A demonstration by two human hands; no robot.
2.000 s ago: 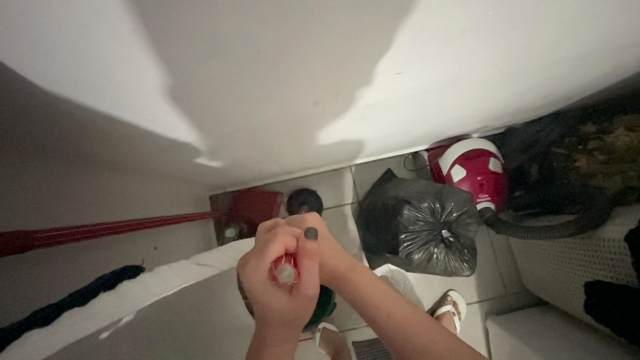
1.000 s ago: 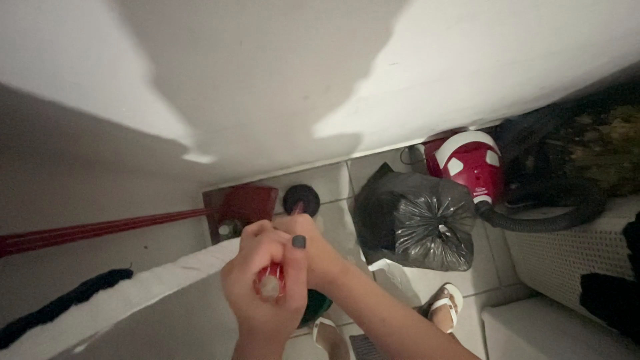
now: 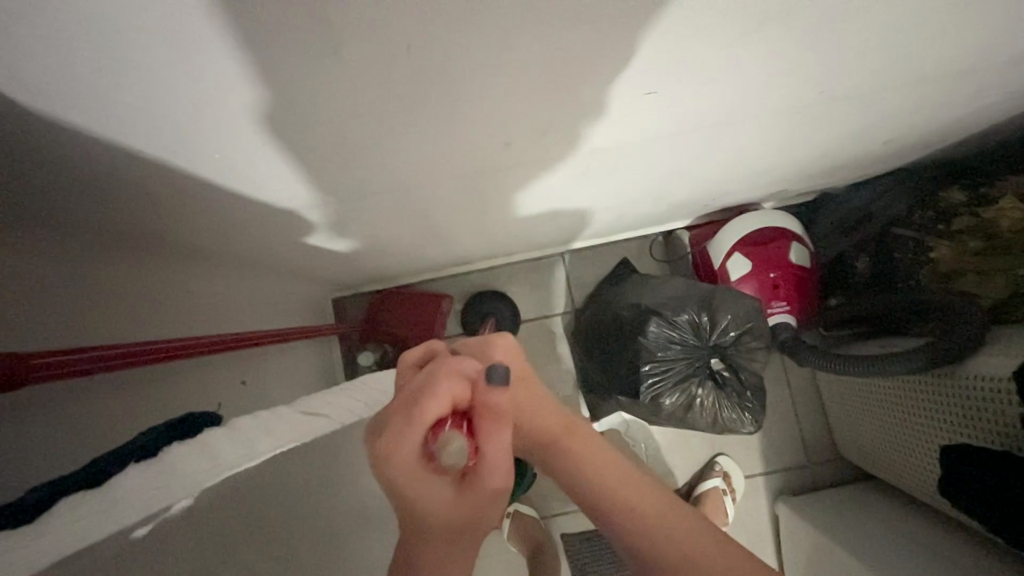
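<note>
My left hand (image 3: 448, 448) is wrapped around a red handle (image 3: 453, 450), whose pale end points up at the camera. Beyond it, my right hand (image 3: 512, 372) grips the same handle lower down, its fingers partly hidden by the left. Past the hands, a short stretch of reddish shaft reaches a round black piece (image 3: 490, 314) on the tiled floor; whether it is a plunger cup I cannot tell. To the left, a red dustpan-like piece (image 3: 408, 316) lies in the corner, with a long red pole (image 3: 184, 348) leading to it.
A tied black garbage bag (image 3: 704, 360) stands right of my hands, beside a red and white vacuum cleaner (image 3: 772, 268) with a black hose (image 3: 880, 356). A perforated pale basket (image 3: 888, 416) is at right. White cloth (image 3: 264, 432) hangs at left. My feet in white flip-flops are below.
Both hands and the handle's end shifted slightly left, then a little back to the right. The grip has stayed the same, and the black round piece remains on the floor.
</note>
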